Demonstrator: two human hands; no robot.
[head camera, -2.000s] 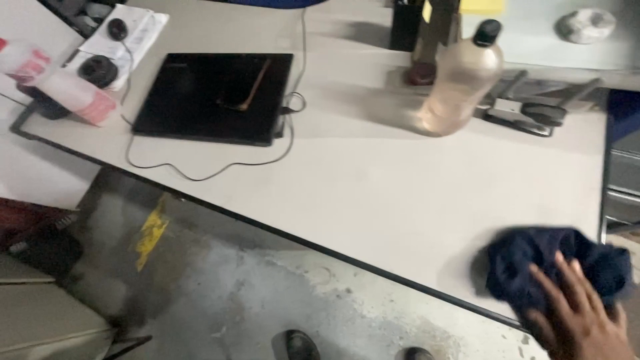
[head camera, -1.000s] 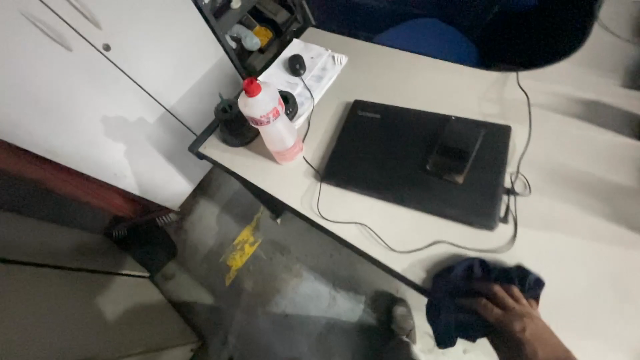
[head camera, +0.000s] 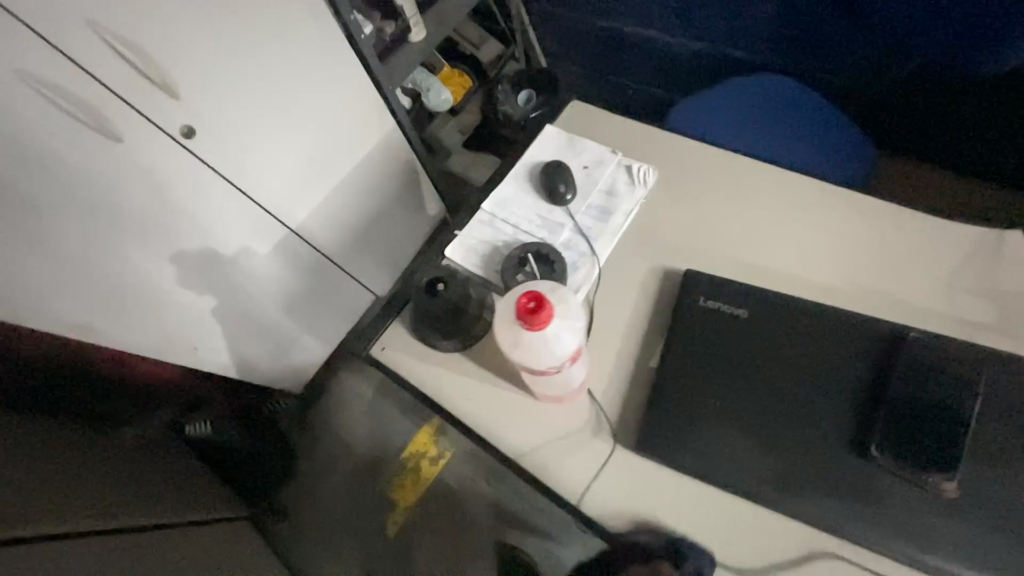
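At the bottom edge of the view a dark blue cloth (head camera: 676, 552) lies on the front edge of the desk (head camera: 720, 536). Only a small blurred bit of a hand, my right, shows on it (head camera: 652, 568); its fingers cannot be made out. My left hand is out of view. A closed black Lenovo laptop (head camera: 768, 400), with a dark phone (head camera: 928, 408) on its lid, is to the right of the cloth and farther back. Left of the laptop stands a clear bottle with a red cap (head camera: 552, 344), pink liquid low in it.
Beside the bottle are a black domed object (head camera: 452, 312) and a round black object (head camera: 534, 266). A black mouse (head camera: 558, 182) rests on papers (head camera: 520, 208); its cable runs past the bottle. A white cabinet (head camera: 240, 160) stands left, a dark shelf (head camera: 432, 48) behind, a blue chair (head camera: 772, 128) beyond the desk.
The view has swung left toward the cabinet. My right hand and the cloth have moved along the desk's front edge, from its right corner to near the laptop.
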